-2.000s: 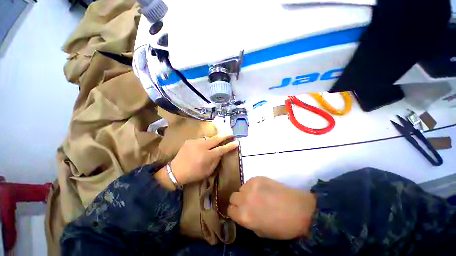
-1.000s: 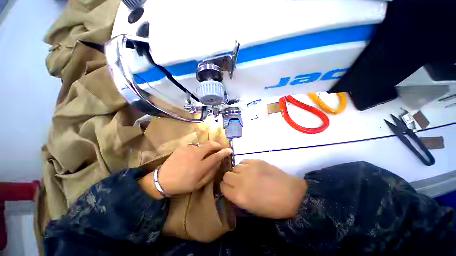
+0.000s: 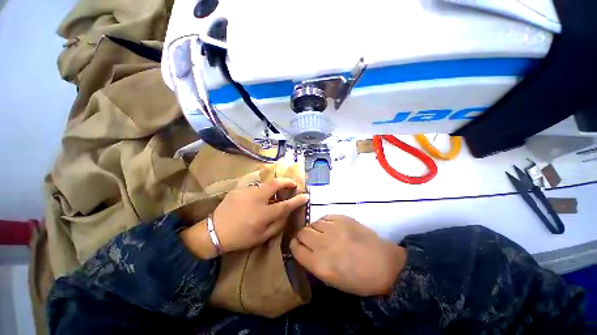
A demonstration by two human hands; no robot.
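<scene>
The tan garment (image 3: 124, 137) is heaped left of the white sewing machine (image 3: 406, 39), and its edge runs under the needle area. A dark speckled bound edge (image 3: 308, 211) lies along the cloth's right side. My left hand (image 3: 245, 218) presses and holds the cloth just in front of the presser foot with its blue-grey guide (image 3: 319, 170). My right hand (image 3: 348, 254) pinches the cloth edge lower down, close to my lap; its fingertips are partly hidden. The cloth hangs in a fold below both hands.
Red-handled scissors (image 3: 404, 160) and an orange loop handle (image 3: 440, 145) lie behind the guide, right of the needle. Black thread snips (image 3: 537, 198) and small brown pieces (image 3: 564, 205) lie at the right. A red pipe (image 3: 19, 231) is at the left edge.
The cloth below my hands has gone from a narrow strip with loops to a wider fold. My right hand has moved up the edge, nearer my left hand. The view has shifted slightly.
</scene>
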